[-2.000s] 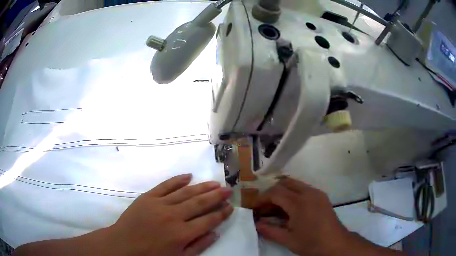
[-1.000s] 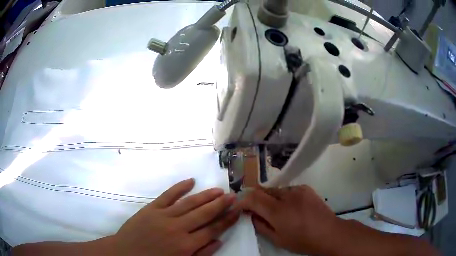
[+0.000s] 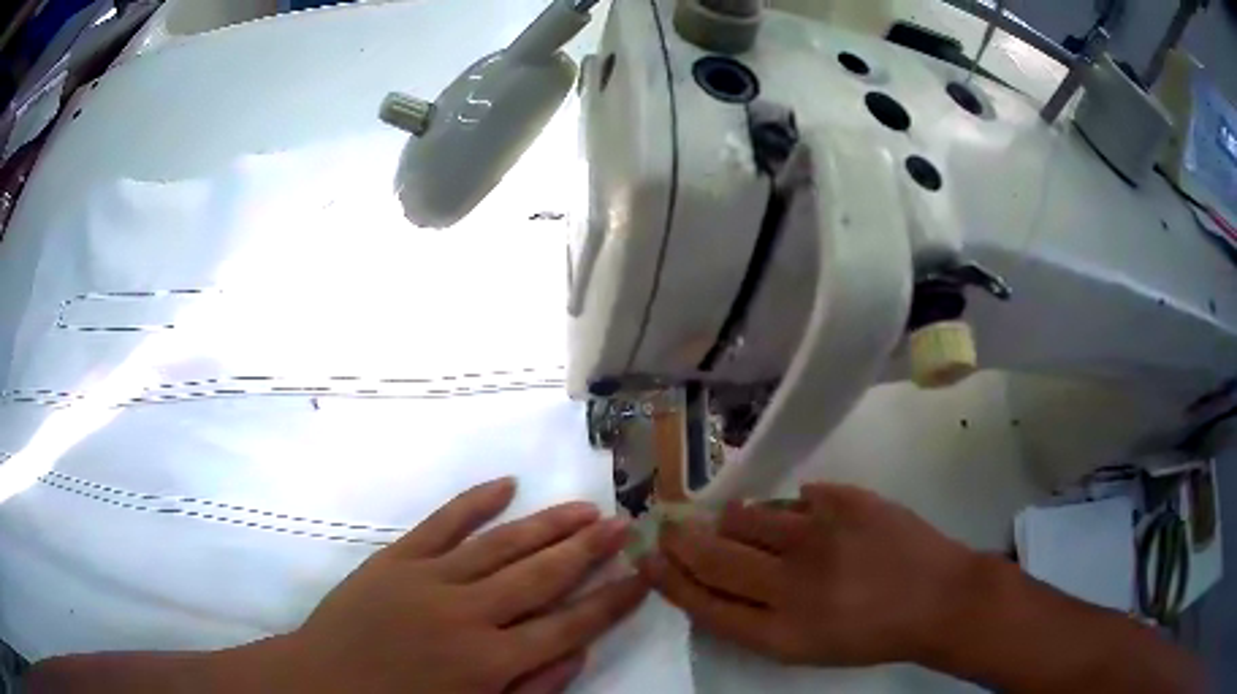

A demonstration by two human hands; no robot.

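The white garment panel (image 3: 271,461) lies flat over the left of the table, with dark double stitch lines across it. Its right edge runs up to the presser foot (image 3: 627,454) under the cream sewing machine head (image 3: 760,244). My left hand (image 3: 475,597) rests flat on the panel just in front of the foot, fingers slightly spread. My right hand (image 3: 800,576) is at the panel's edge, its fingertips bunched near the tan strip (image 3: 672,454) and meeting my left fingertips. Whether the right fingers pinch the edge is hidden.
The grey-white lamp (image 3: 482,136) hangs over the panel, left of the machine head. The tension knob (image 3: 941,350) sticks out on the head's front. A white pad (image 3: 1078,553) and dark-handled scissors (image 3: 1163,563) lie at the right end.
My right hand's fingers have moved from right of the panel's edge to the edge in front of the foot, beside my left fingertips. The camera view has shifted slightly.
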